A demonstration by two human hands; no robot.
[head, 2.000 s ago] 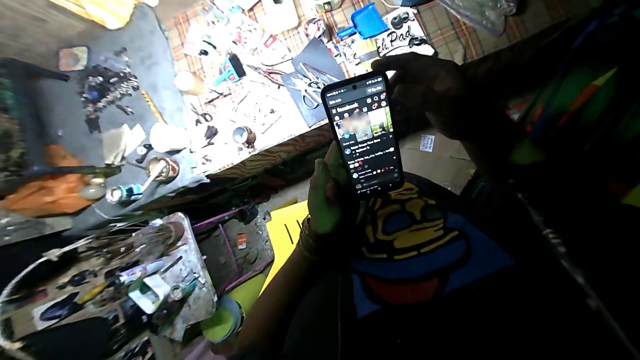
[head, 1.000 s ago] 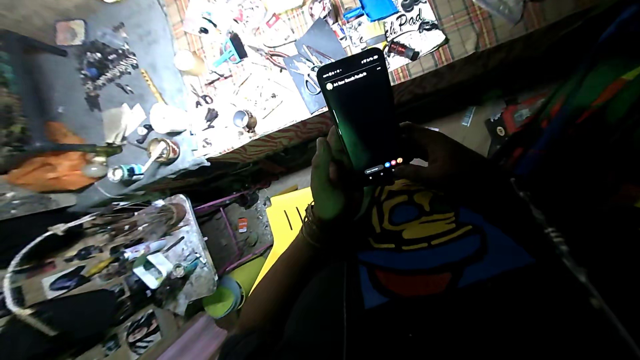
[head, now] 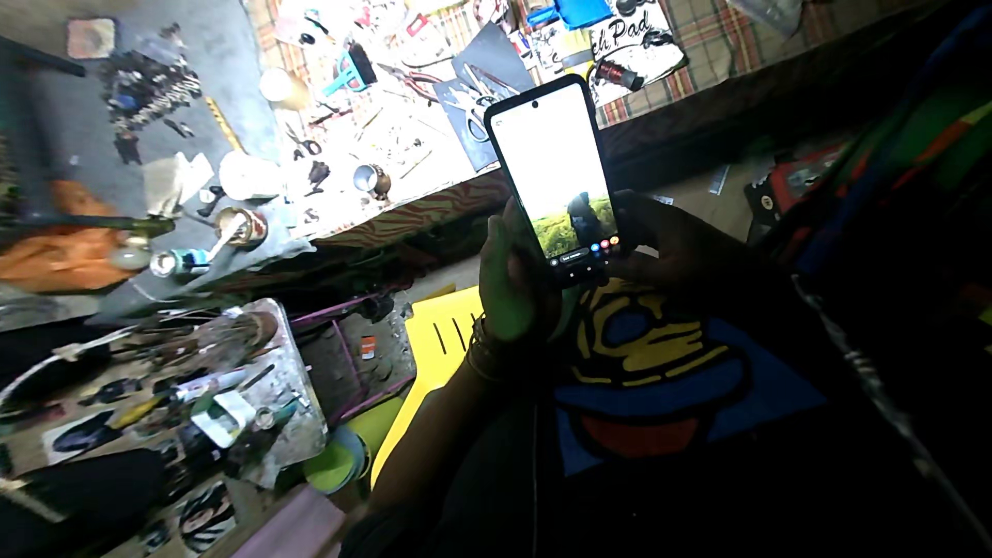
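A black smartphone (head: 554, 170) is upright in front of my chest, its lit screen showing a bright picture with a figure and greenery. My left hand (head: 511, 287) is closed around its lower left side. My right hand (head: 659, 240) is at the phone's lower right edge, dark in shadow, with its fingers partly hidden. Beyond the phone, scissors (head: 477, 108) lie on a dark sheet (head: 496, 58), with red-handled pliers (head: 415, 80) to their left. A small metal cup (head: 372, 180) stands near the front edge of the brightly lit work surface.
A yellow plastic chair (head: 442, 333) is beside my left forearm. At lower left stands a cluttered small table (head: 298, 387) with brushes and bottles. Tins (head: 252, 226) and a white container (head: 248, 174) stand on a grey sheet. A green bucket (head: 333, 465) is below.
The phone's screen has gone from a mostly dark page to a bright picture. Two seconds ago my right hand was at the phone's upper right; it is now at the lower right.
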